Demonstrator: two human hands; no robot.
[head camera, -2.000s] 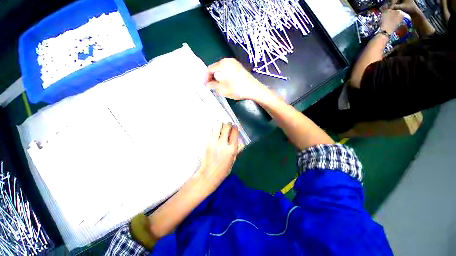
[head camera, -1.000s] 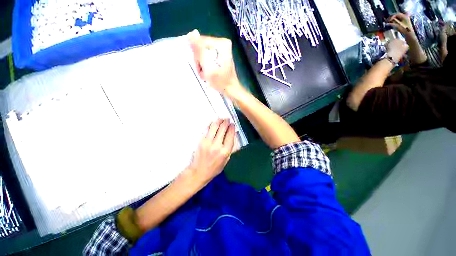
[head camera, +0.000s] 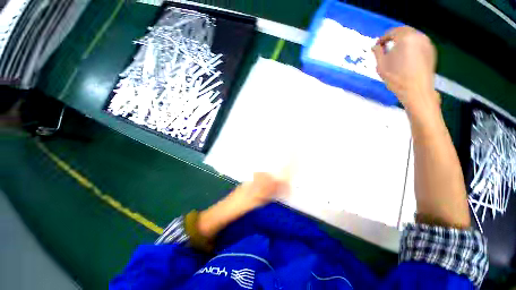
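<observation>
The white sheet (head camera: 317, 141) lies in front of my body, overexposed, with a thin dark line near its right side. My right hand (head camera: 404, 59) is over the right part of the blue bin (head camera: 351, 85), fingers curled; a small light bit seems to show at the fingertips, but I cannot tell for certain whether it is held. White caps (head camera: 339, 45) fill the bin, with a few blue spots. My left hand (head camera: 269, 187) is blurred, low at the sheet's near left edge; its fingers are washed out against the white.
A black tray (head camera: 235, 56) heaped with white shafts (head camera: 170, 85) stands left of the sheet. Another black tray (head camera: 498, 235) with shafts (head camera: 492, 158) is at the right edge. A stack of grey-white layers (head camera: 42, 39) is at the far left. Yellow lines mark the green surfaces.
The view has swung left, bringing the left tray and layered stack into view. My right hand has gone from the sheet's right edge to the bin. My left hand has left that edge.
</observation>
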